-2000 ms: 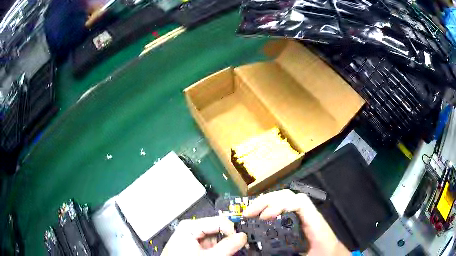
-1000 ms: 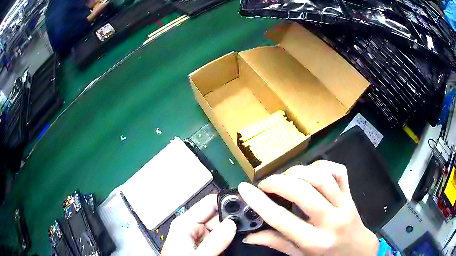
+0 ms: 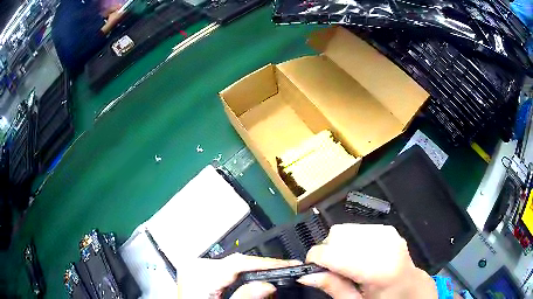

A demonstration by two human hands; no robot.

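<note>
A black handset [image 3: 274,273] is held edge-on at the bottom centre, its thin side towards me. My left hand [image 3: 219,274] grips its left end, with fingers above and thumb below. My right hand [image 3: 368,260] pinches its right end. The handset's flat faces do not show. Behind the hands lies a black slotted parts tray [image 3: 307,233]. A black compartment tray [image 3: 429,204] adjoins it on the right, with a few grey strips [image 3: 367,202] in it.
An open brown carton [image 3: 257,143] holds a yellow ridged stack [image 3: 318,163]. A white pad [image 3: 198,213] lies left of the trays. Waiting handsets [image 3: 102,263] stand at lower left. Glossy blister trays [image 3: 461,87] are stacked upper right. A coworker's hand [image 3: 111,22] shows upper left.
The handset has turned from its camera-island side facing me to edge-on. My right hand has moved down and right, uncovering the slotted tray and grey strips. Earlier, an open phone body with board showed.
</note>
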